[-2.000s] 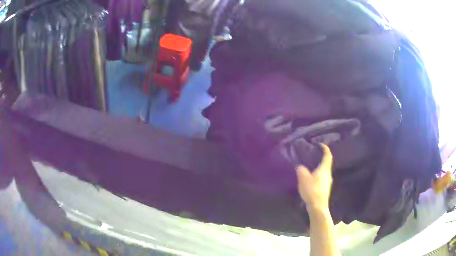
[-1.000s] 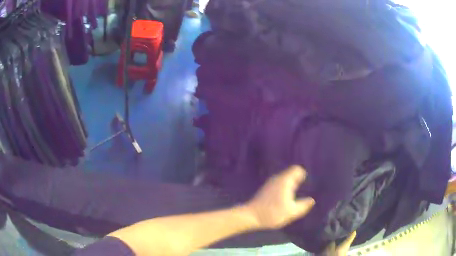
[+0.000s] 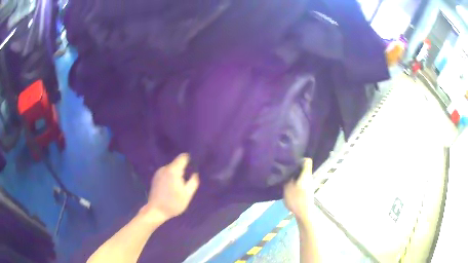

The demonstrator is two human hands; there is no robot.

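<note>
A large heap of dark garments (image 3: 220, 97), purple-looking on camera, fills the middle and top of the head view. My left hand (image 3: 174, 187) is at the heap's lower left part, with dark cloth between thumb and fingers. My right hand (image 3: 300, 191) is at the lower right edge, closed on cloth by a shiny creased fold. Its fingers are mostly hidden behind the cloth. Both hands are slightly blurred.
A red stool (image 3: 41, 115) stands on the blue floor (image 3: 92, 154) at the left, near a thin metal stand foot (image 3: 72, 198). Hanging garments are at the upper left. A pale walkway (image 3: 395, 169) with striped edge tape runs along the right.
The view has swung right and the stool has moved to the left edge. My left hand has closed on cloth. My right hand has come further into view, gripping the heap's edge.
</note>
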